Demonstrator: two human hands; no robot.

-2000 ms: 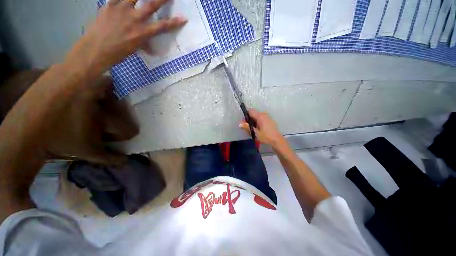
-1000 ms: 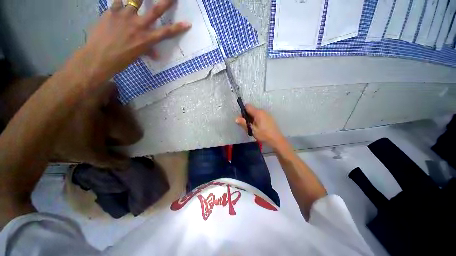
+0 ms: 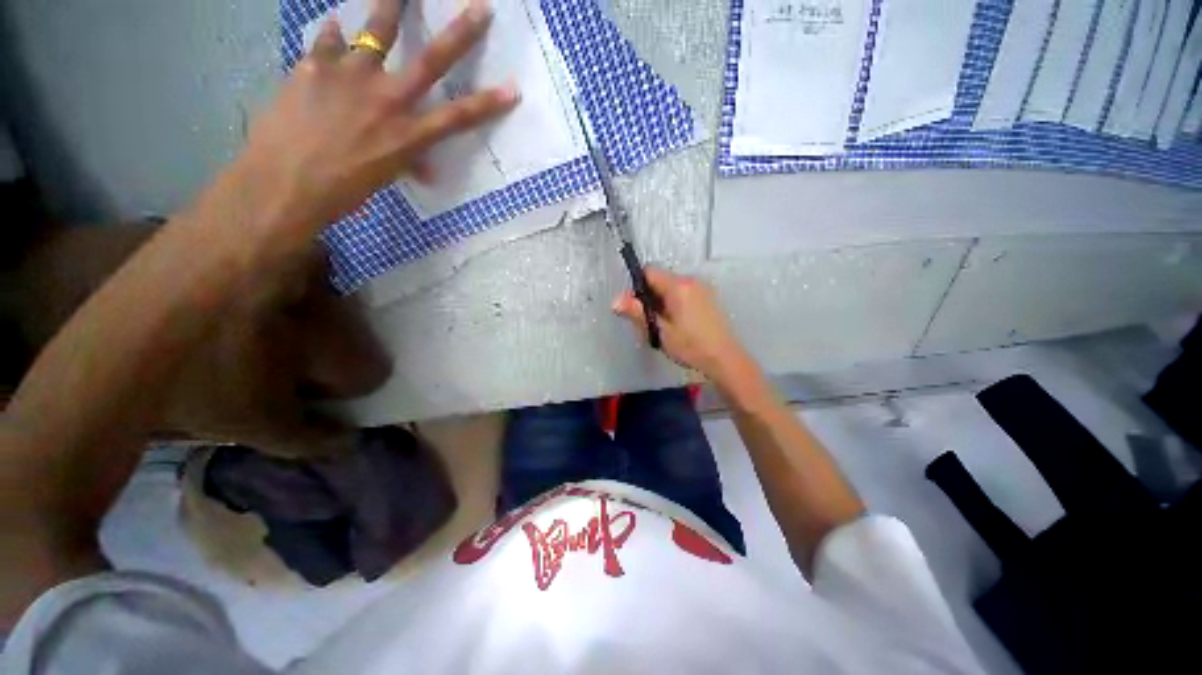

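My right hand [image 3: 679, 321] is shut on the black handles of the fabric shears [image 3: 616, 218]. Their silver blades reach up into the blue checked fabric [image 3: 630, 99], along the right edge of the white paper pattern piece [image 3: 534, 132]. My left hand [image 3: 363, 112] lies flat on the paper with its fingers spread and a gold ring on one finger. The paper lies on the checked fabric, whose margin shows below and to the right. The far end of the paper and fabric is cut off by the top edge of the picture.
At right, medium pattern pieces [image 3: 799, 79] and strip pattern pieces [image 3: 1074, 66] lie on more checked fabric [image 3: 923, 156]. All rest on the grey speckled table [image 3: 527, 323]. Brown cloth [image 3: 277, 350] hangs at the left. Dark cloth [image 3: 349, 508] lies below the table, and black cloth [image 3: 1094, 554] at lower right.
The shear blades have advanced up along the paper's right edge into the fabric. The whole table view has shifted slightly down and right. My left hand stays spread on the paper.
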